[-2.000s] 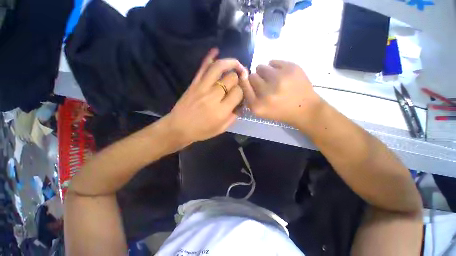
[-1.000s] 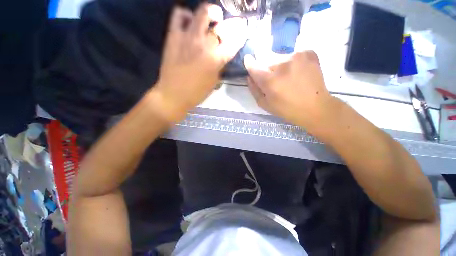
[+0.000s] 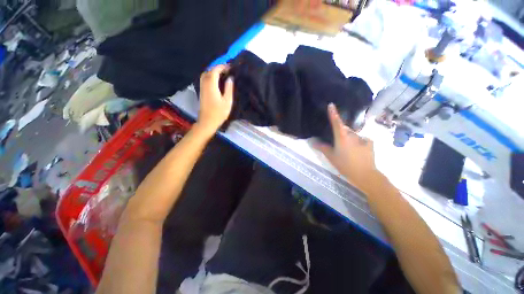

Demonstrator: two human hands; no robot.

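Note:
A black garment piece (image 3: 293, 86) lies bunched on the white table, left of the needle area. My left hand (image 3: 216, 97) is at its left end, thumb and fingers around the cloth edge. My right hand (image 3: 350, 150) is at its near right side, with a finger over the cloth and the fingers apart; whether it grips any cloth is unclear. The white sewing machine (image 3: 459, 123) with blue stripe and JACK lettering stands to the right. The presser foot area is small and blurred.
More black cloth (image 3: 166, 49) hangs beyond the table's left edge. A red basket (image 3: 86, 195) with clear plastic is at lower left. A black rectangle (image 3: 442, 168), blue packet (image 3: 461, 192), snips (image 3: 471, 238) and red-handled tools (image 3: 499, 241) lie right. Scraps (image 3: 34, 172) cover the floor.
The view has turned left. My left hand has moved away from the needle area to the garment's left end. My hands are now farther apart, and the garment lies bunched between them.

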